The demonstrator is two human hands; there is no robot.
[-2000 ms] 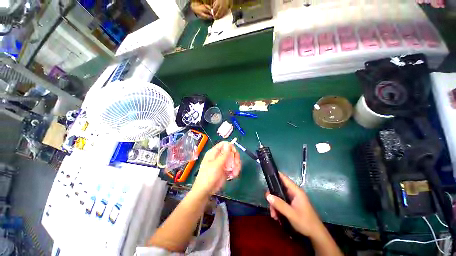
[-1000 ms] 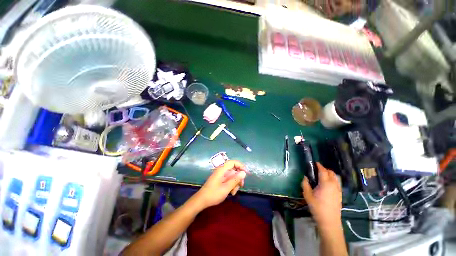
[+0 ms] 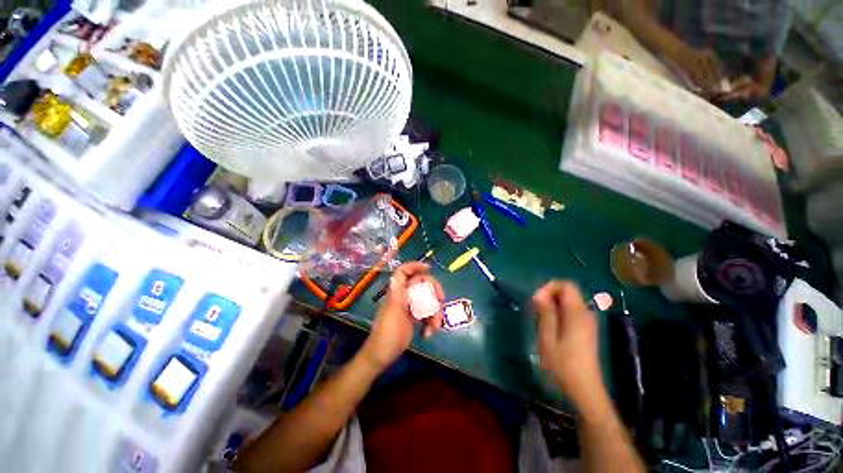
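My left hand [image 3: 399, 316] holds a pale pink rounded-square watch part [image 3: 424, 300] upright in its fingers, above the near part of the mat. A watch housing with a lit pale display [image 3: 457, 314] lies on the mat just right of that hand. My right hand [image 3: 564, 328] is above the mat to the right, blurred, its fingers curled together. No tool shows in it; whether its fingertips hold something tiny cannot be told. A small pink part [image 3: 603, 301] lies just beyond it.
A white fan [image 3: 291, 88] stands back left, beside a foam tray with blue watches [image 3: 120, 351]. A clear cup [image 3: 446, 184], blue-handled cutters [image 3: 484, 222] and a yellow-ended tool [image 3: 464, 260] lie centrally. White trays [image 3: 665, 189] are back right, black equipment [image 3: 739, 268] right. A person's hands show at top right.
The black screwdriver has left my right hand, which has moved left from the right side. My left hand now shows a pink part raised in its fingers. The view has shifted left.
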